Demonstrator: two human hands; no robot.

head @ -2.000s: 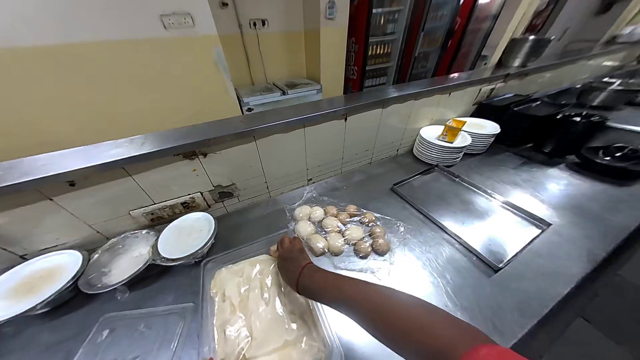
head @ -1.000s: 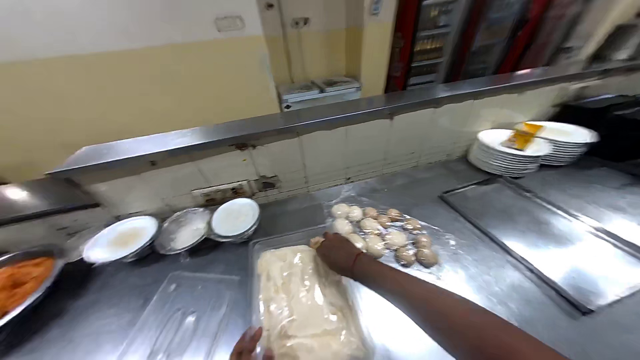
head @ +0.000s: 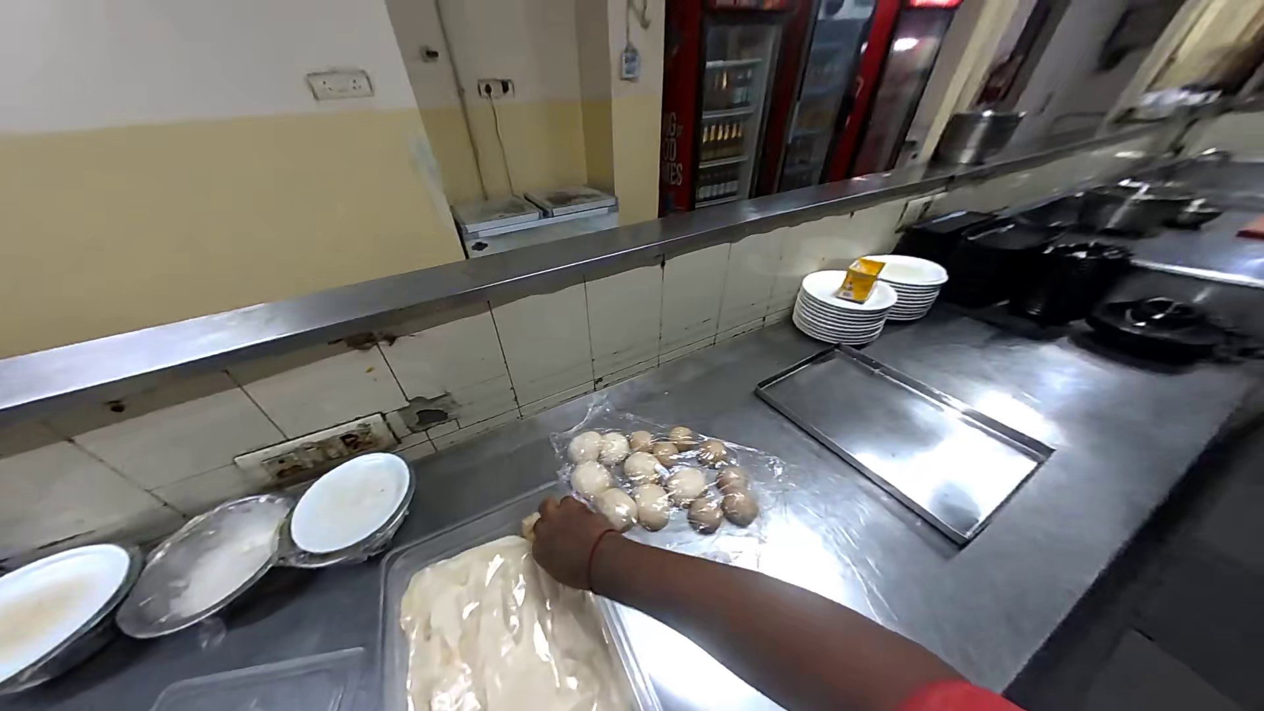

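My right hand (head: 571,541) is at the upper right corner of a clear plastic container (head: 393,592), with its fingers curled around a small light-brown piece that looks like dough. Beneath and left of the hand, pale dough (head: 504,632) under shiny clear film fills the container. Just beyond the hand, several round dough balls (head: 648,468), some whitish and some brown, lie under clear plastic film (head: 765,469) on the steel counter. My left hand is out of view.
Bowls topped by white plates (head: 351,502) and a metal bowl of white powder (head: 227,568) stand at left. A clear lid (head: 267,683) lies near the front. To the right are an empty steel tray (head: 904,439), stacked white plates (head: 844,311) and black containers (head: 1052,276).
My left hand, seen at the container's near edge a second ago, is out of view now. The right hand remains at the container's upper right corner. The view has swung right since a second ago.
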